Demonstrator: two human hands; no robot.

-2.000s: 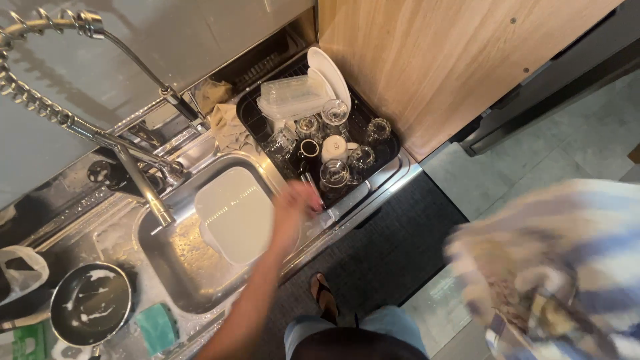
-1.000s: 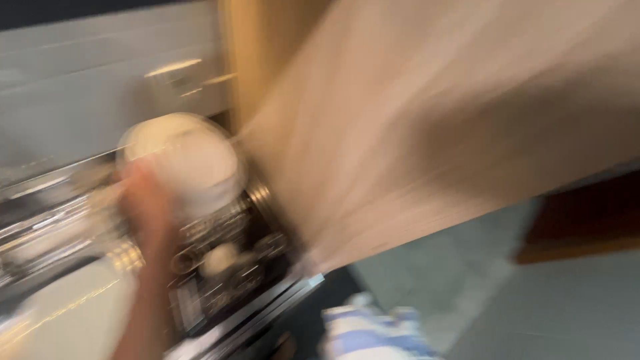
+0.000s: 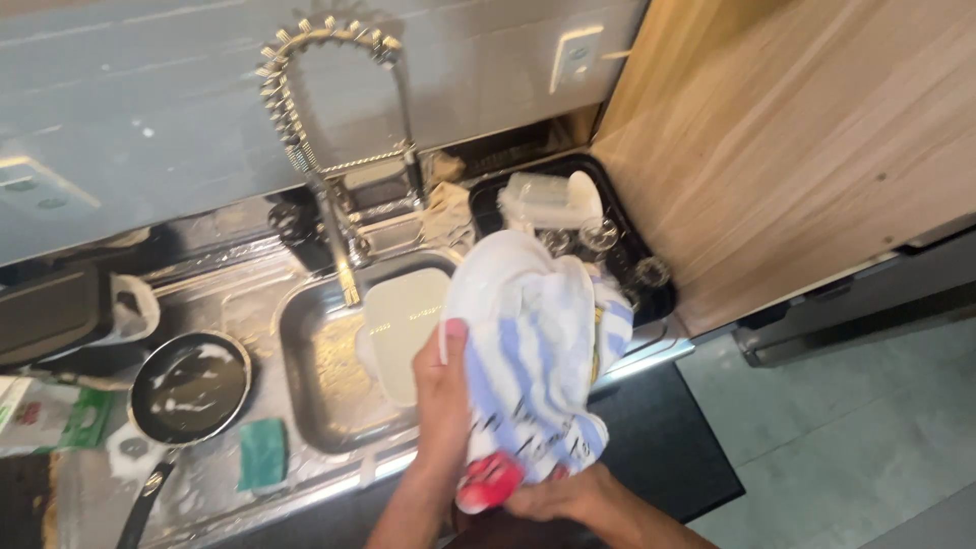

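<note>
My left hand (image 3: pixel 442 381) grips the left rim of a white plate (image 3: pixel 496 263), which is tilted up above the front right of the sink. A white and blue striped dish towel (image 3: pixel 526 358) lies over the plate and hangs down from it, with red print and dark lettering near its lower end. Under the towel's lower edge, my right hand (image 3: pixel 560 492) holds the cloth; part of its fingers is hidden. Behind the plate, a black dish rack (image 3: pixel 659 301) holds a clear plastic container (image 3: pixel 534 200), a white dish (image 3: pixel 585 200) and several glasses (image 3: pixel 598 235).
A pale cutting board (image 3: pixel 404 328) leans in the steel sink (image 3: pixel 305 404) beneath a spring faucet (image 3: pixel 335 252). Left of it are a soapy frying pan (image 3: pixel 191 387), a green sponge (image 3: pixel 261 454) and a dark container (image 3: pixel 53 313). A wooden panel (image 3: pixel 801 137) rises at the right.
The white plate is now in my left hand, and the towel, earlier at the far right, now lies against it. A dark mug and white cup seen in the rack earlier are now hidden.
</note>
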